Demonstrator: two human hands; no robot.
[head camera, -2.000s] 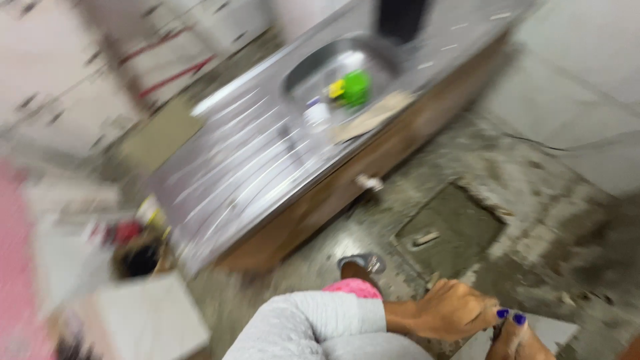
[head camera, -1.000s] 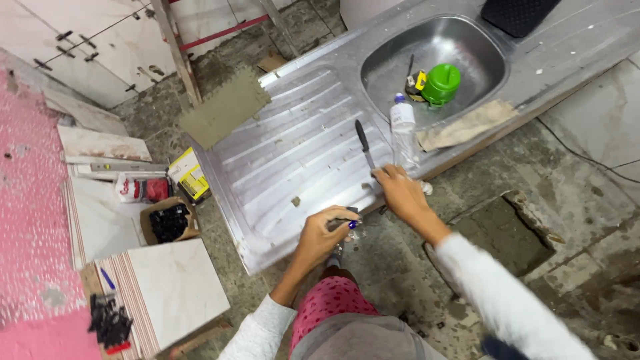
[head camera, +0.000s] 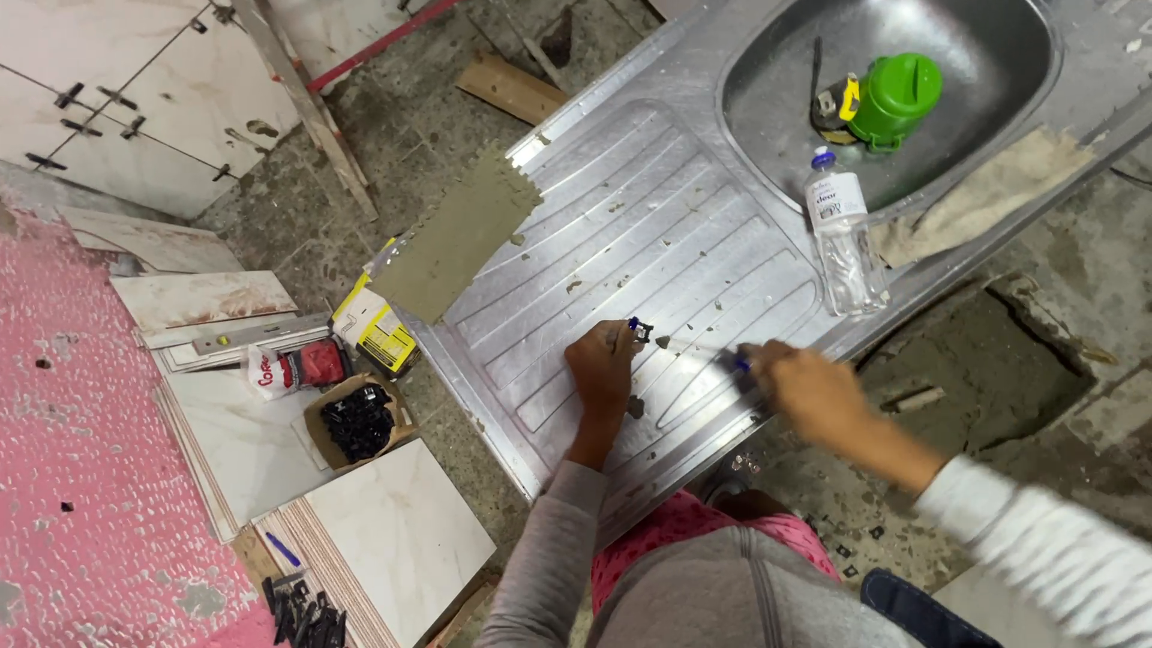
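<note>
My left hand (head camera: 601, 369), over the ribbed drainboard of the steel sink unit (head camera: 576, 234), pinches a small black plastic tile spacer clip (head camera: 641, 331) at its fingertips. To its right my right hand (head camera: 801, 387), blurred by motion, is closed on the dark handle of a knife (head camera: 738, 362); its blurred blade points left toward the clip. Bits of grey mortar lie on the drainboard. A plastic bottle with a blue cap (head camera: 846, 243) lies beyond my right hand. The basin holds a green plastic container (head camera: 900, 94) and a tape measure (head camera: 837, 108).
Wet mortar (head camera: 468, 238) covers the drainboard's far left corner. A box of black clips (head camera: 360, 421), stacked tiles (head camera: 396, 531) and a spirit level (head camera: 261, 335) stand at the left. A cloth (head camera: 990, 193) lies by the basin. A mortar-filled floor recess (head camera: 981, 369) is at right.
One second ago the knife lay on the drainboard under my right hand; now that hand holds it, off to the right of my left hand. The view has come closer to the drainboard.
</note>
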